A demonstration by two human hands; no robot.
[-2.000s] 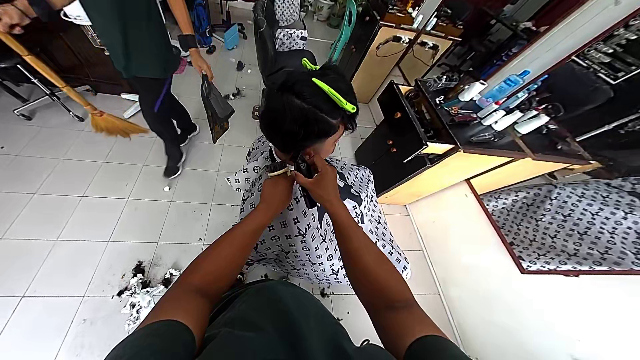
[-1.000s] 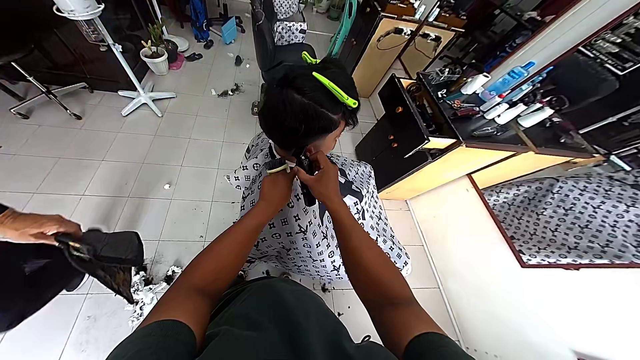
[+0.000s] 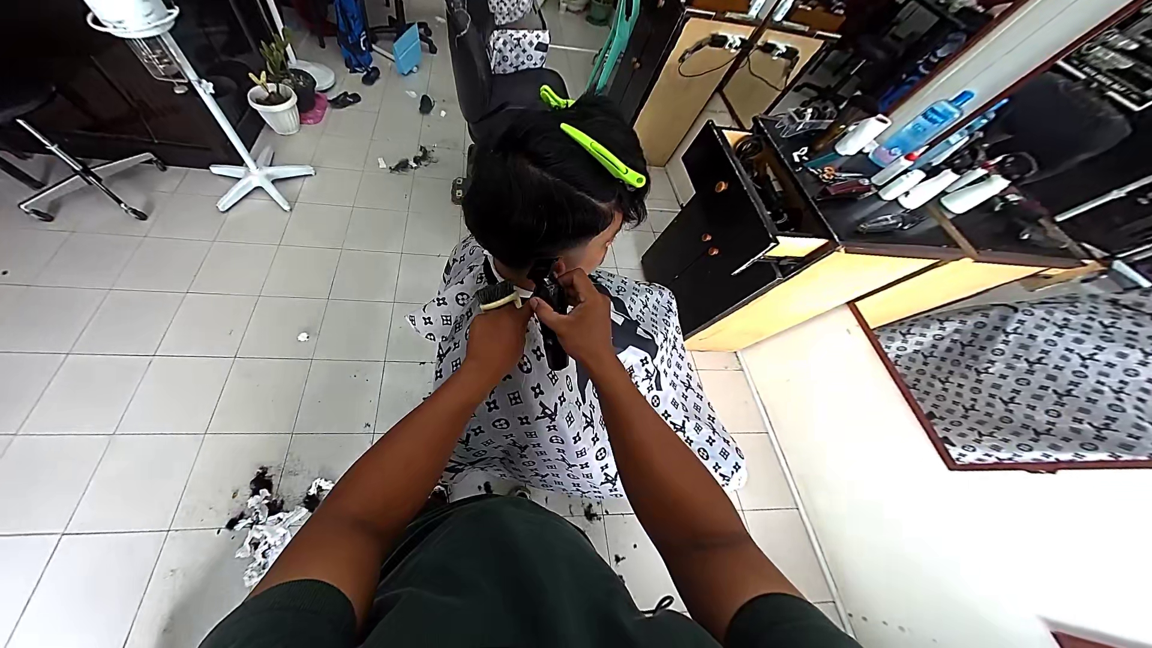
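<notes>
A seated person with black hair (image 3: 531, 180) wears a white patterned barber cape (image 3: 558, 432). Two lime green hair clips (image 3: 605, 156) are in the hair on top. My right hand (image 3: 580, 319) is closed around a black hair clipper (image 3: 553, 337), whose upper end is against the hair near the ear. Just left of it, my left hand (image 3: 499, 333) grips a brush with a pale handle (image 3: 500, 303) and dark bristles, close to the nape. The two hands are side by side, and the fingers partly hide the clipper.
On the right, a black drawer cabinet (image 3: 711, 234) stands with a drawer pulled out, beside a counter with bottles (image 3: 927, 126). A black chair (image 3: 468, 63) is beyond the person. Crumpled paper and cut hair (image 3: 270, 535) lie on the floor at left, with a white stand (image 3: 256, 175) farther back.
Another person, first at the upper left with a broom and dark dustpan, passed along the left with the dustpan and is out of view now. My hands stay near the seated person's ear and nape.
</notes>
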